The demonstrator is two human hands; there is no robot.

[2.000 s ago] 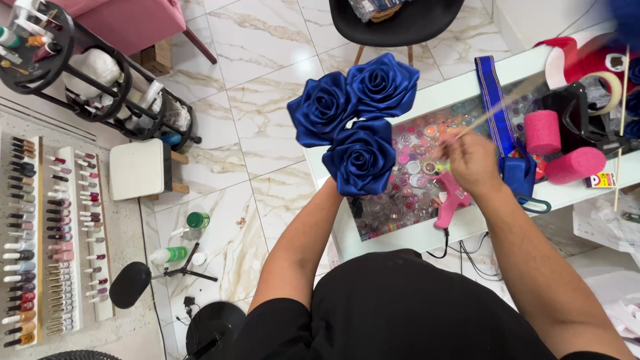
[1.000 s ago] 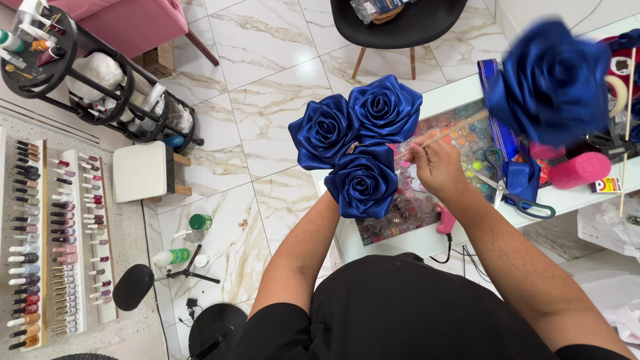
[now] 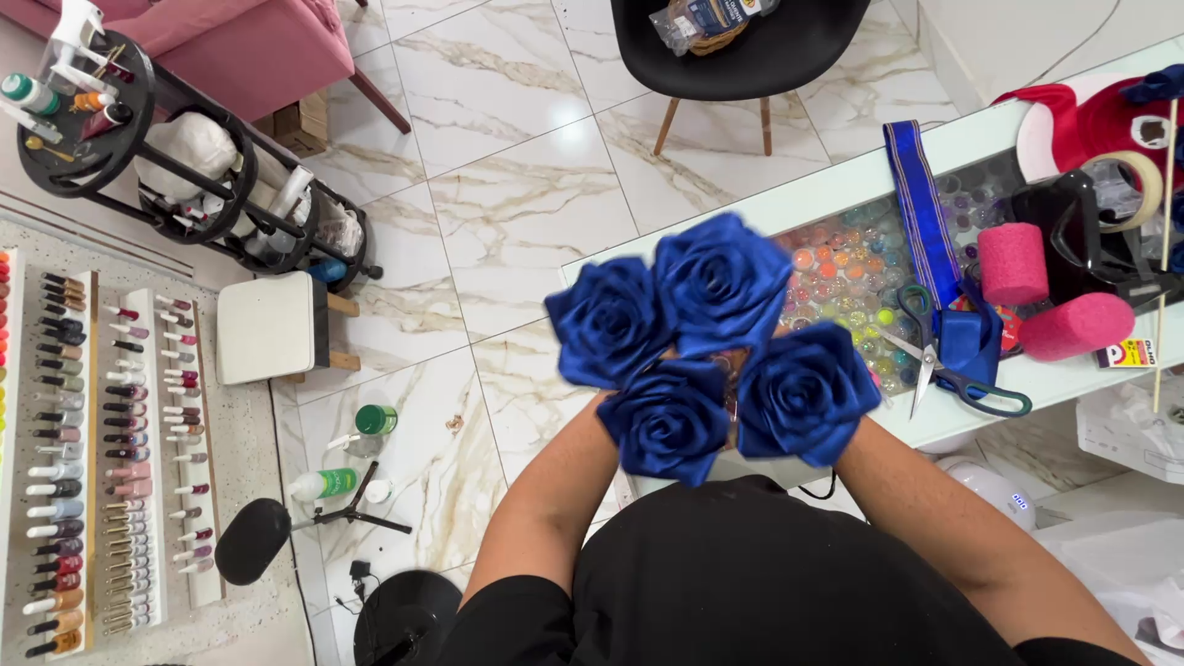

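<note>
Several blue satin ribbon roses (image 3: 661,421) form a close bunch in front of my black shirt. My left forearm (image 3: 560,495) runs up beneath the bunch, and the left hand that carries it is almost wholly covered by petals. Over the end of my right forearm (image 3: 925,495) lies another blue satin rose (image 3: 807,393), close beside the others; it hides my right hand and fingers. Only small patches of skin show between the blooms, and the stems are out of sight. Open scissors (image 3: 928,356) rest on the glass table to the right, next to blue ribbon (image 3: 968,344).
The glass-topped table (image 3: 943,421) holds pink foam-like rolls (image 3: 1013,263), a tape roll (image 3: 1130,190), a black object (image 3: 1064,222) and a wooden stick (image 3: 1167,231). Beyond stands a black chair (image 3: 740,55). At left are a black trolley (image 3: 139,111), nail polish racks (image 3: 65,462) and a tripod (image 3: 356,509).
My right hand has brought the additional rose from the far right to the bunch, by its wooden stick. The scissors, partly covered a second ago, now show fully. The left arm's bunch has stayed raised.
</note>
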